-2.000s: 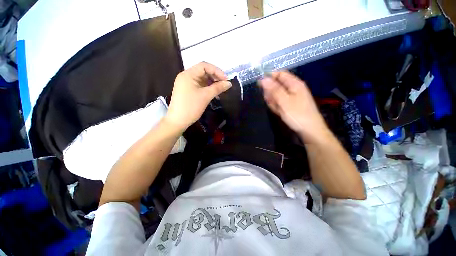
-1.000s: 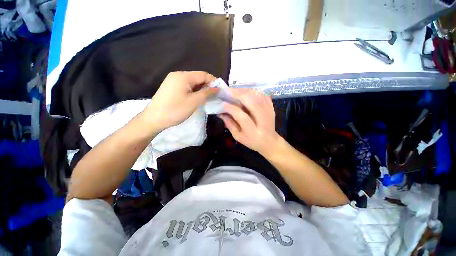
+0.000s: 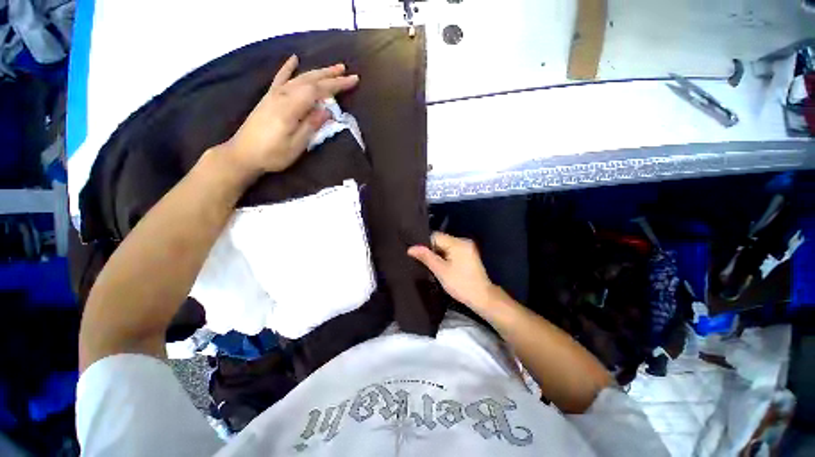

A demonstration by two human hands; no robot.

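The dark brown garment panel (image 3: pixel 197 98) lies spread on the white machine table, its corner by the small metal parts at the top. Its straight right edge runs down into the lap. The white pocket bag (image 3: pixel 308 254) lies over it, reaching from the table towards the lap. My left hand (image 3: pixel 286 120) rests on the panel with fingers spread, the thumb side at a folded-back brown piece with a pale edge (image 3: pixel 338 129). My right hand (image 3: pixel 456 268) pinches the brown cloth's right edge near the lap.
Silver snips (image 3: pixel 706 100) and a tan cardboard strip (image 3: pixel 586 40) lie on the table (image 3: pixel 500 125) to the right. The silvery front edge (image 3: pixel 625 168) crosses below them. White cloth (image 3: pixel 715 375) is heaped at the lower right.
My left hand has moved up and left onto the panel. My right hand has moved down to the garment's edge. The white pocket bag now lies flatter, and the brown edge reaches the lap.
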